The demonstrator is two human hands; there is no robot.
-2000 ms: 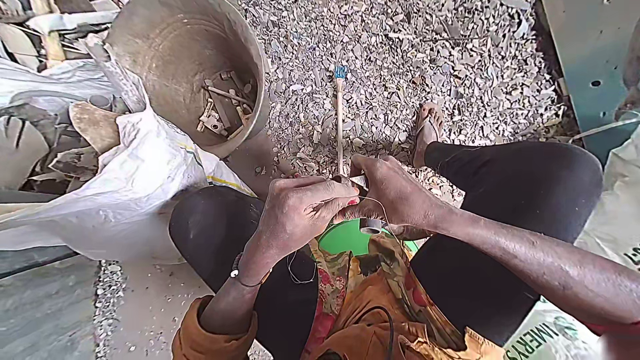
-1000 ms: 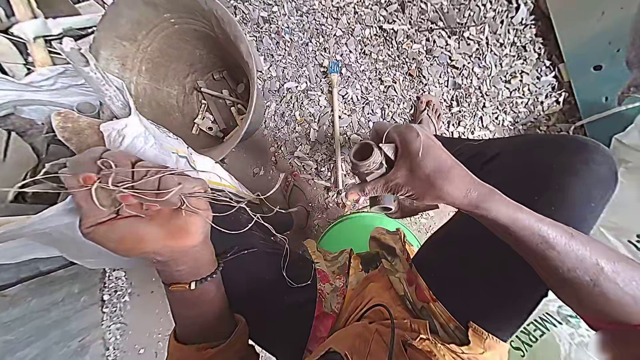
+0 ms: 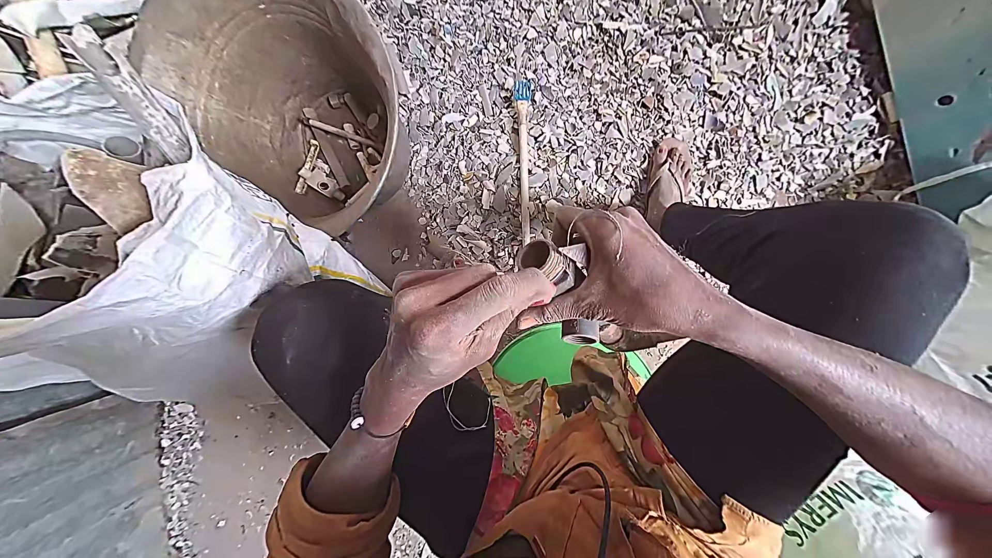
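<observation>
A grey threaded pipe fitting (image 3: pixel 552 263) is gripped in my right hand (image 3: pixel 643 271), its threaded mouth facing up and to the left. My left hand (image 3: pixel 457 325) pinches at the threaded end with thumb and fingers. Below the right hand's thumb shows a second short round opening (image 3: pixel 580 332); whether it belongs to the same fitting I cannot tell. Thin string crosses the back of the right hand, and a thin loop (image 3: pixel 466 407) hangs below the left wrist. Both hands are above a round green surface (image 3: pixel 535 358) between the knees.
A large worn bucket (image 3: pixel 225 93) with pipe pieces and scraps stands at upper left, beside a white woven sack (image 3: pixel 209 232) and broken plastic pieces (image 3: pixel 105 186). A stick with a blue tip (image 3: pixel 524 155) lies on the chips (image 3: pixel 604 116). A metal sheet (image 3: pixel 942 85) is at upper right.
My left hand, a second ago out at the left with a tangle of string, has come back to the fitting in my right hand. The fitting stays in the right hand.
</observation>
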